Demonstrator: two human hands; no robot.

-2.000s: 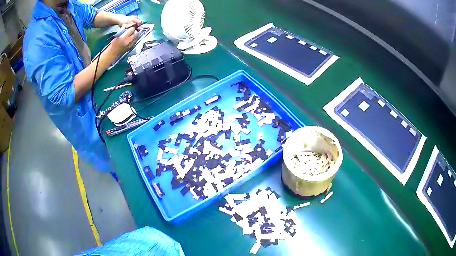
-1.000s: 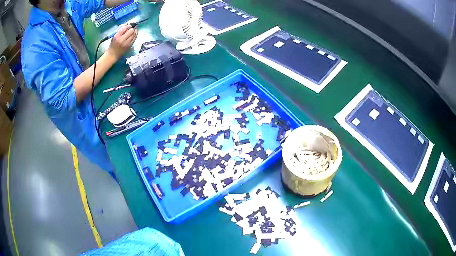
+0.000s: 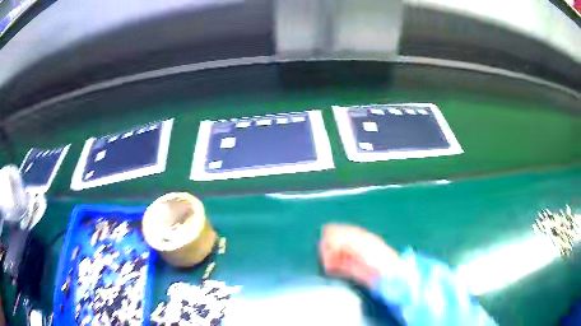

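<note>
My right hand (image 3: 357, 255) shows blurred at lower centre, low over or on the green work surface (image 3: 280, 219), with a light blue sleeve running to the lower right. Its fingers cannot be made out, nor whether it holds anything. My left hand is not in view. A loose heap of small black-and-white pieces (image 3: 194, 304) lies left of the hand. The blue tray (image 3: 151, 280) of similar pieces is at lower left, cut off by the bottom edge. The round cream tub (image 3: 190, 245) stands at the tray's right side.
Dark panels with white borders lie in a row on the green conveyor beyond, including a middle one (image 3: 274, 149) and a right one (image 3: 408, 135). A blurred white fan (image 3: 13, 194) and a dark box (image 3: 16, 255) are at far left. Another small heap (image 3: 559, 229) lies at far right.
The view has swung right, so the tray, tub and heap now sit at lower left. My right hand has come into view. The neighbouring worker is out of view.
</note>
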